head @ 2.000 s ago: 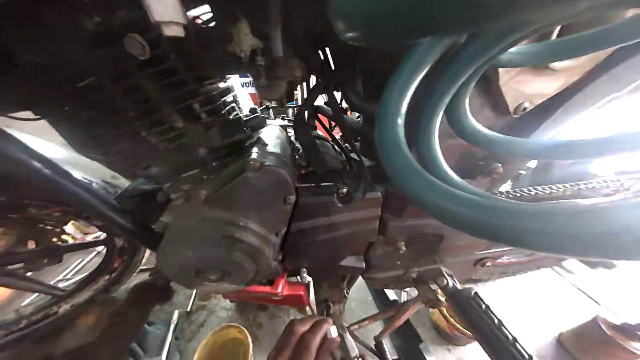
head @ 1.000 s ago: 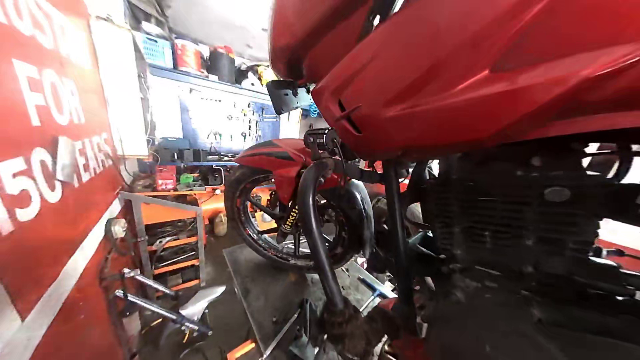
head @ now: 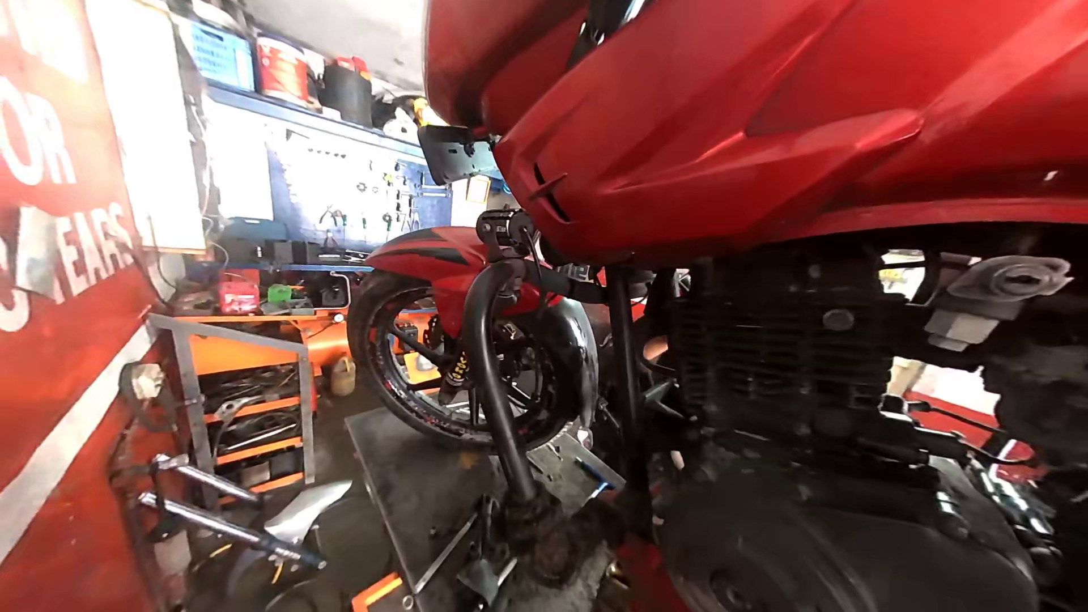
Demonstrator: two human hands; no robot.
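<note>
Neither of my hands shows in the head view now. Close in front stands a motorcycle with a red body panel (head: 722, 127) over its finned black engine cylinder (head: 782, 348). A round engine cover (head: 833, 544) lies below the fins. Ahead of the engine, a black tubular crash bar (head: 489, 382) curves downward. Behind that bar are the front wheel (head: 382, 374) and a red front fender (head: 433, 251).
A metal lift platform (head: 382, 459) lies under the wheel, with loose tools on it. An orange tool rack (head: 246, 353) stands at left, near chromed fork tubes (head: 229, 527). A blue tool board (head: 297, 187) hangs behind. A red wall (head: 59, 340) bounds the left.
The view has swung widely from the engine's underside to the front of the motorcycle. A hand seen at the bottom two seconds ago is out of view.
</note>
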